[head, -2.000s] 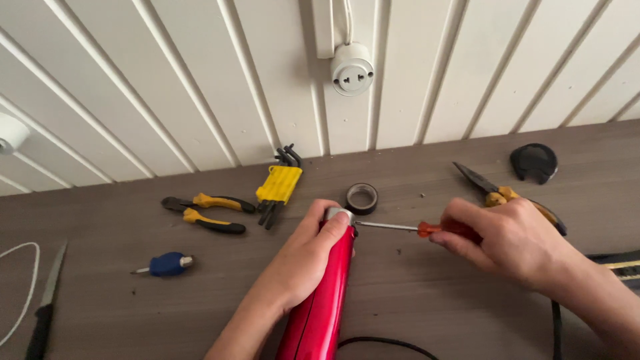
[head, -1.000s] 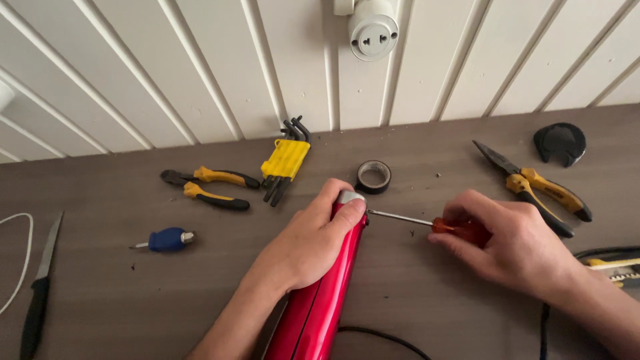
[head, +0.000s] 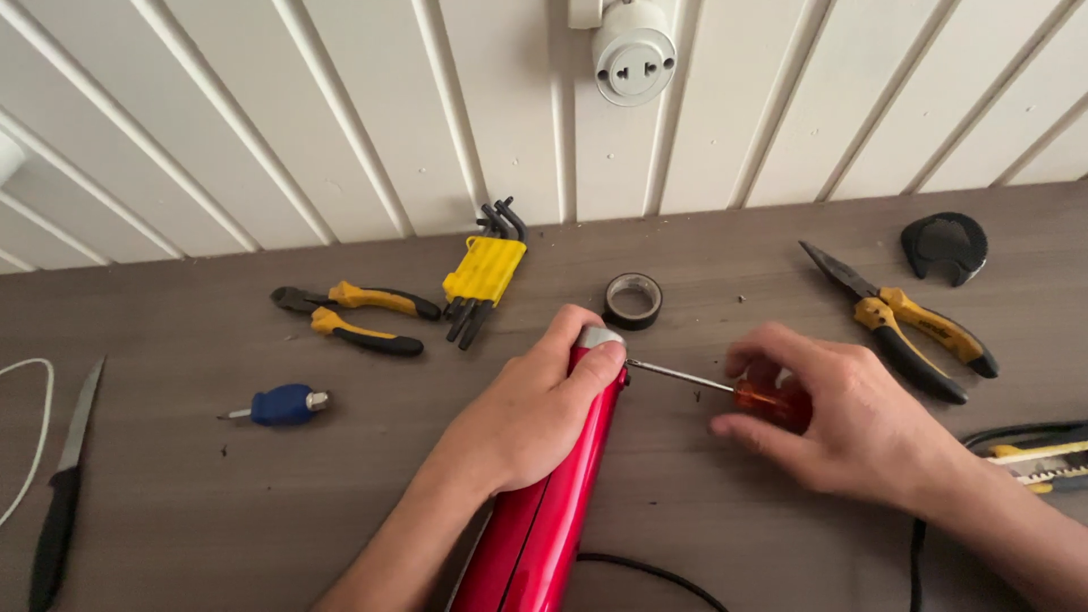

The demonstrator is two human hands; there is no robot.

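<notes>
My left hand (head: 535, 408) grips the far end of a long glossy red housing (head: 557, 510) with a grey end cap (head: 600, 337), its thumb and forefinger around the cap. My right hand (head: 824, 408) is around the orange-red translucent handle of a screwdriver (head: 680, 374), with thumb and forefinger apart and the handle against the palm side. The screwdriver's metal tip meets the right side of the housing just below the cap, by a small dark part. Whether the tip sits in a screw cannot be told. The housing's near end is out of view.
Beyond my hands lie a tape roll (head: 633, 301), a yellow hex key holder (head: 484, 270) and diagonal cutters (head: 357, 318). Leftward are a blue stubby screwdriver (head: 285, 405) and a knife (head: 68, 501). Rightward are long-nose pliers (head: 901, 323), a black curved part (head: 945, 246) and a utility knife (head: 1041, 463).
The fingers of my right hand have loosened around the screwdriver handle, which they held more closely a second ago. My left hand keeps its hold on the red housing.
</notes>
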